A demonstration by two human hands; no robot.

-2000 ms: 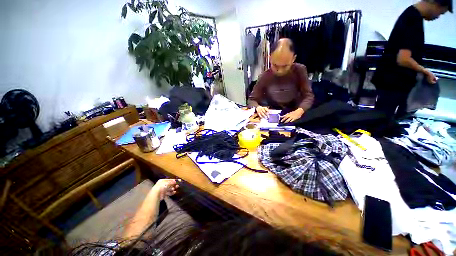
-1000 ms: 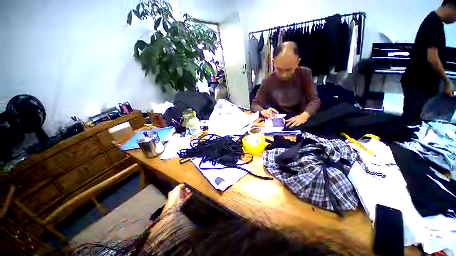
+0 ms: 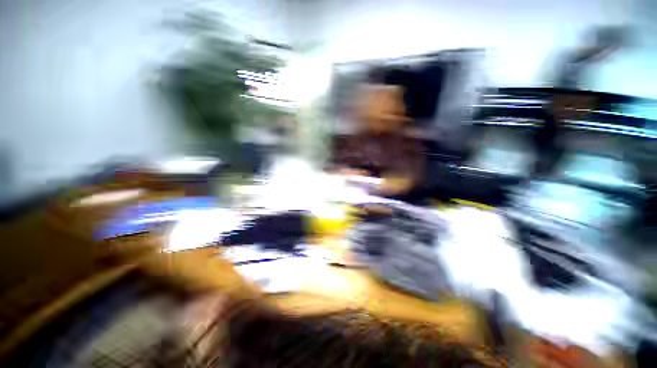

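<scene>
The whole view is smeared by motion. My left hand (image 3: 205,316) is a pale blur at the lower left, below the table edge; its fingers and any hold are unclear. A reddish-orange blur, probably the scissors (image 3: 565,353), lies at the bottom right edge; skin-toned smears beside it may be my right hand, but I cannot tell. The tangle of black cords (image 3: 270,230) lies on the table at left centre, beside the yellow container (image 3: 330,219). A dark upright smear, probably the smartphone (image 3: 495,320), is at the lower right.
The plaid garment (image 3: 400,251) and white cloth (image 3: 479,251) lie on the wooden table (image 3: 331,296). White paper (image 3: 288,272) is below the cords, a blue sheet (image 3: 155,218) at left. A person (image 3: 382,136) is across the table; another blurred shape is at the upper right.
The view has swung and blurred; the table things now sit further left in the picture. My left hand shows lower and further left. The reddish-orange patch shows more than one second ago.
</scene>
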